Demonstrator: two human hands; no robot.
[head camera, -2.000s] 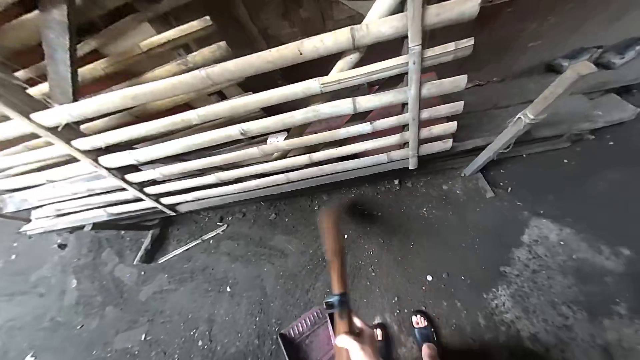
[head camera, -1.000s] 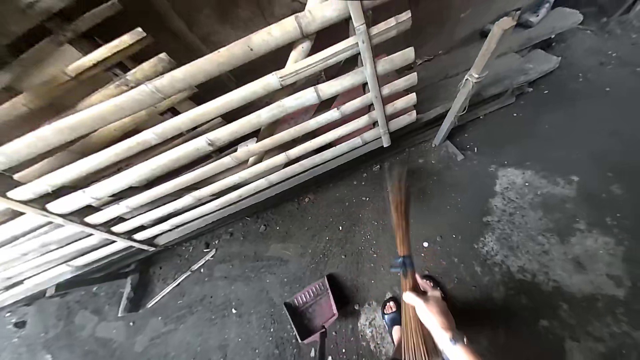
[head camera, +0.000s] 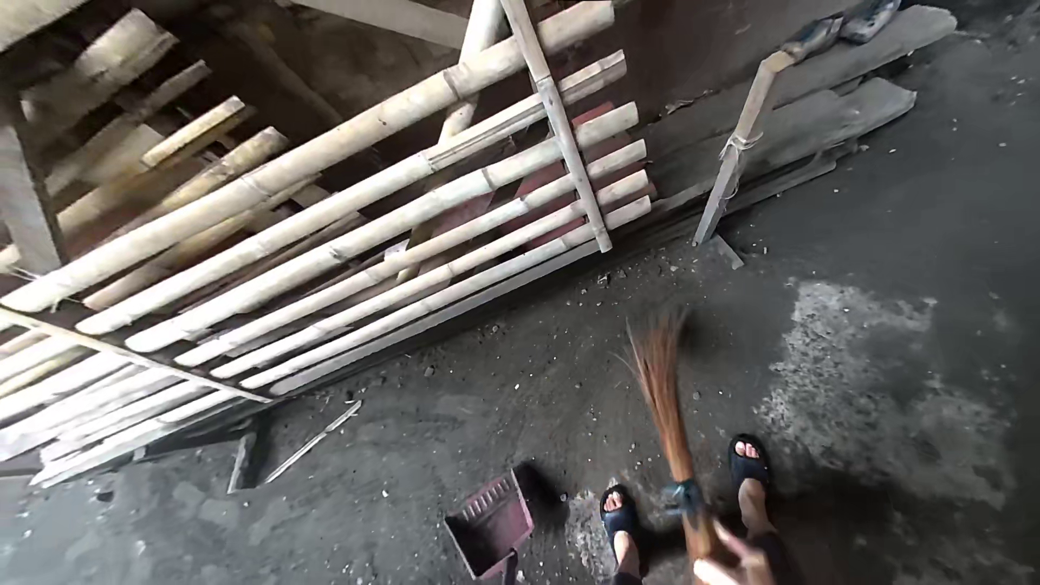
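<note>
My right hand (head camera: 731, 561), at the bottom edge right of centre and slightly blurred, is closed round the handle of a stick broom (head camera: 668, 406). A blue tie binds the broom, and its thin brown bristles fan out over the dark floor. My left hand is not visible. To the left of my feet lies a dark reddish plastic dustpan (head camera: 491, 524), its handle toward the bottom edge. Small bits of debris (head camera: 605, 280) are scattered on the floor between the broom and the bamboo slats.
A bamboo slat fence (head camera: 422, 236) runs diagonally across the upper left, with more bamboo behind it. At upper right a wooden post (head camera: 735, 162) leans by stacked boards (head camera: 837, 122). A thin stick (head camera: 313, 443) lies at lower left. My sandalled feet (head camera: 747, 463) flank the broom.
The broom's bristle end, blurred against the floor in the earlier frames, now shows spread out, the hand still on the handle. The view has shifted. The dustpan stays on the floor.
</note>
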